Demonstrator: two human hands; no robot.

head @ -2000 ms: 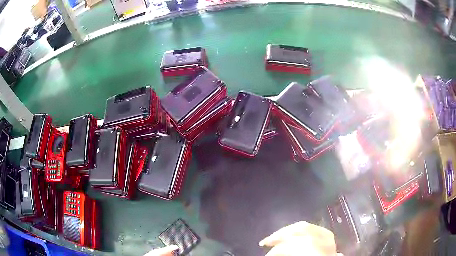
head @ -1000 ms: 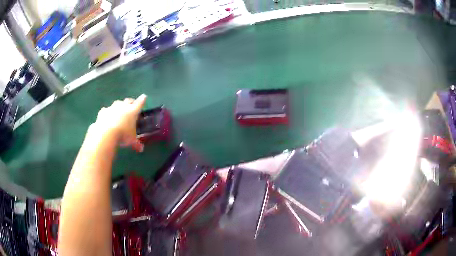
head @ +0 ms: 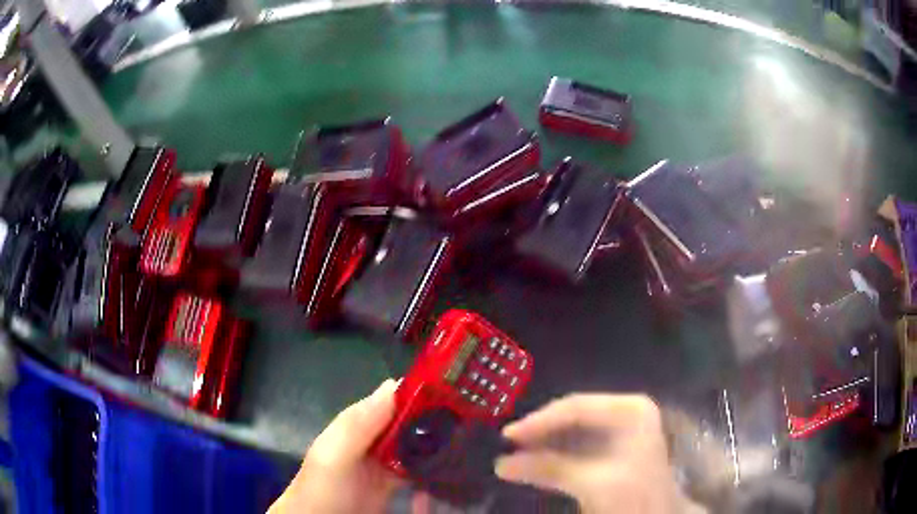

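Observation:
A red radio unit (head: 481,363) is tilted in front of me, face up, with its keypad and small display window at the top and a dark round speaker cone at its lower left. My left hand (head: 347,452) holds it by its left side. My right hand (head: 593,447) is at its lower right, with thumb and fingers on a dark piece that looks like the speaker grille (head: 483,452); it lies against the lower part of the face. The piece is blurred and its edges are hard to tell.
Stacked red-and-black units (head: 478,161) form a row behind my hands. One unit (head: 585,108) sits on the green belt (head: 432,70). A blue tote (head: 151,442) is at lower left. More units (head: 824,381) and a cardboard box (head: 908,341) with purple parts are at right.
My left hand has come back from the belt to the front and now holds a red unit. The unit it touched has left that spot. My right hand has come into view. The view has tilted down.

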